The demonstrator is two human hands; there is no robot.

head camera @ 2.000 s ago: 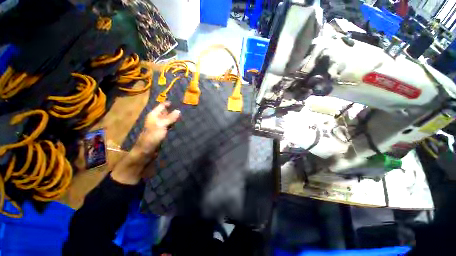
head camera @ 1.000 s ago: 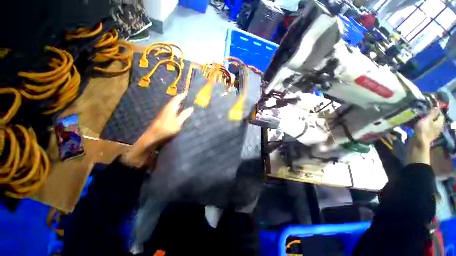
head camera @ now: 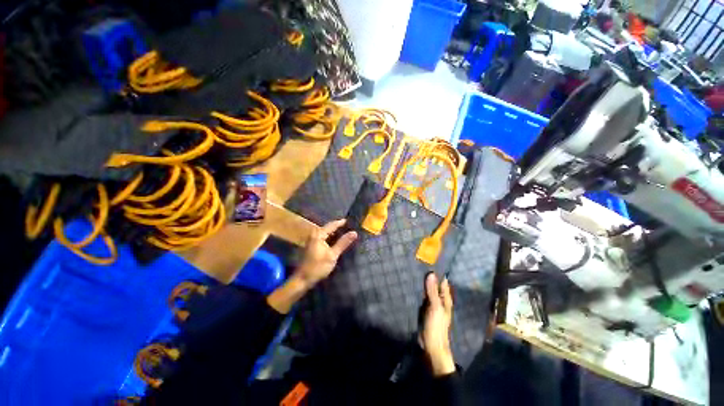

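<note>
A dark check-patterned bag body panel (head camera: 361, 270) lies in front of me with a yellow-orange handle (head camera: 379, 210) arching from its top edge on two flat tabs. My left hand (head camera: 321, 254) pinches its upper left part, beside a plain dark strip or turned-up edge (head camera: 365, 202). My right hand (head camera: 437, 321) is at the panel's right side, just below the right tab, fingers close together; its grip is unclear. Another handled panel (head camera: 317, 186) lies behind, on the cardboard.
Dark piles with orange handle loops (head camera: 179, 210) stand at left, by a smartphone (head camera: 250, 198) on cardboard (head camera: 278, 186). A blue crate (head camera: 71, 317) is lower left, another blue crate (head camera: 504, 123) beyond the table. The white sewing machine (head camera: 667, 174) is at right.
My right hand has come from the far right of the machine to the panel's right side. My left hand now pinches the panel's upper left part. The view has shifted left.
</note>
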